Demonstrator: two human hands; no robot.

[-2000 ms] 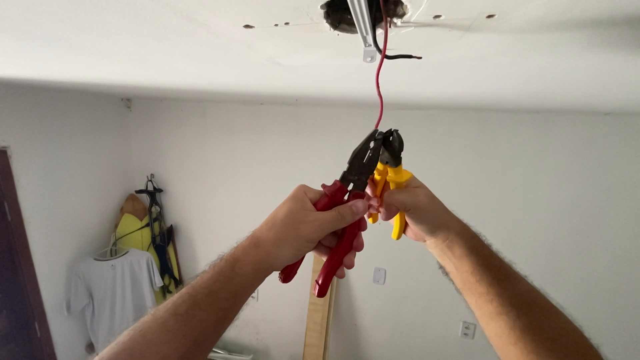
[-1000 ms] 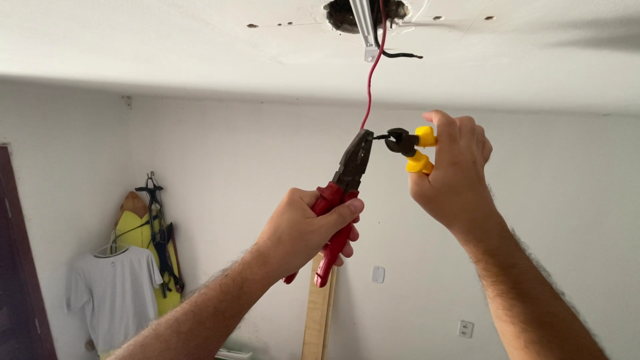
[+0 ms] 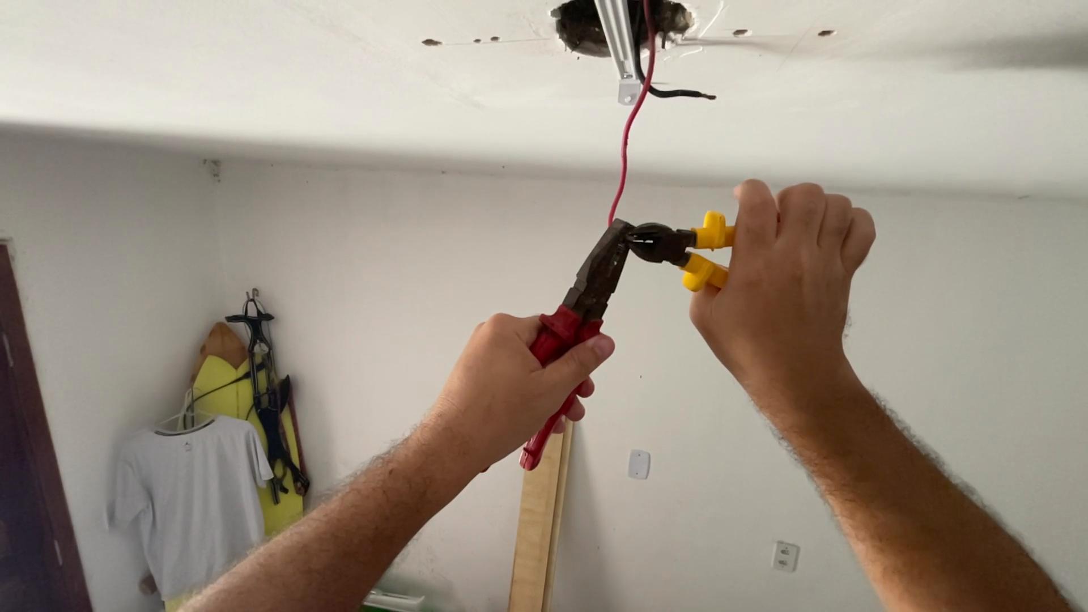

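My left hand is closed around the red handles of combination pliers, held upright and tilted right. Their jaws meet the lower end of a red insulated wire, which hangs from a ceiling hole. Yellow-handled cutting pliers lie nearly level in my right hand, their dark head against the tip of the red-handled pair. Whether their jaws grip the wire's end cannot be told. A black wire with a short free end curves out beside a metal bracket.
The ceiling hole has a ragged rim, with small holes on both sides. Below stand a wooden board, a wall plate and an outlet. At left hang a grey T-shirt and black straps by a yellow surfboard.
My right hand has swung up and right, turning the yellow-handled pliers from upright to nearly level. Since one second ago, their head has come against the red-handled pliers' tip.
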